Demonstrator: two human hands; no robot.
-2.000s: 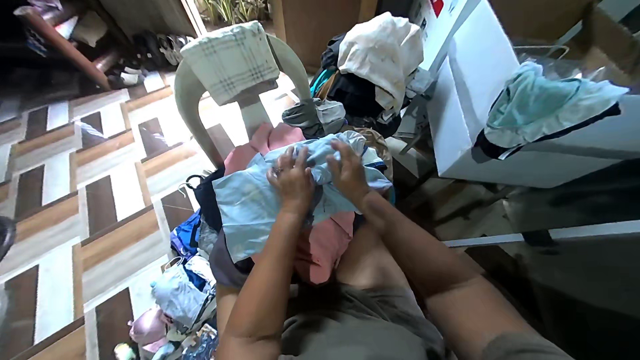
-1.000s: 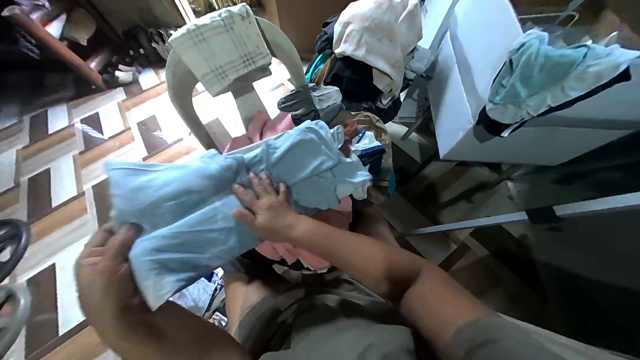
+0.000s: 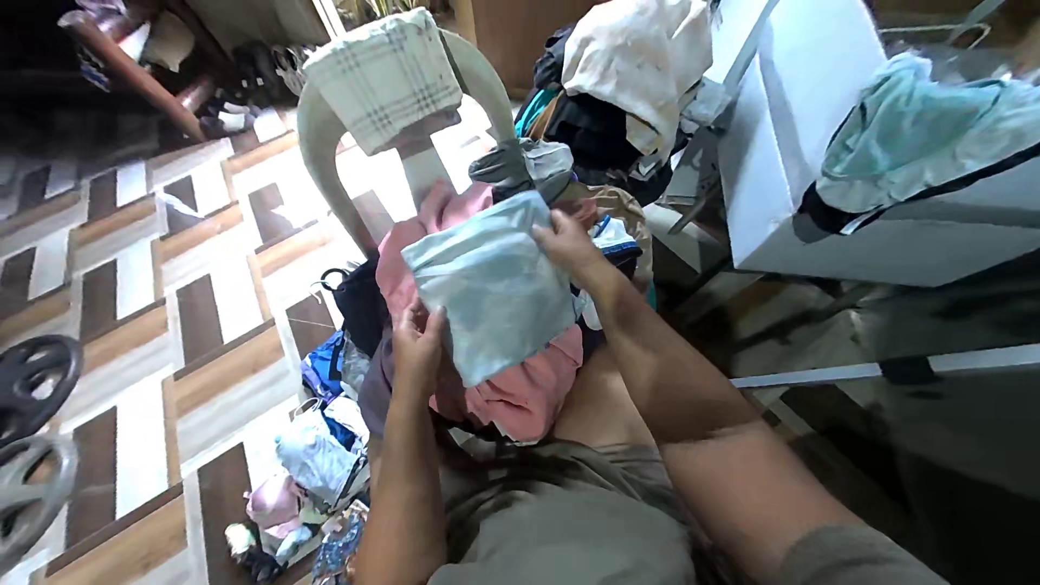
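Observation:
A light blue cloth garment [image 3: 496, 284], folded into a compact square, is held between both my hands above the clothes on the chair seat. My left hand [image 3: 420, 337] grips its lower left edge, with the thumb on top. At its upper right corner, my right hand [image 3: 571, 244] pinches the fabric; some fingers are hidden. Beneath it lies a pink cloth garment [image 3: 528, 390], partly covered. Dark clothing [image 3: 356, 301] lies left of the pink one, and a grey bundle [image 3: 520, 166] sits behind.
A checked cloth [image 3: 390, 77] hangs over the backrest of a plastic chair [image 3: 321, 154]. Piled clothes [image 3: 593, 122] stand behind on the right. A white box [image 3: 877, 244] has a pale green garment [image 3: 934, 138] over its edge. More clothes and bags [image 3: 317, 455] lie at lower left.
The light blue garment was spread out long and is now folded into a smaller square. My left hand has moved right, and my right hand has moved from its middle to a corner.

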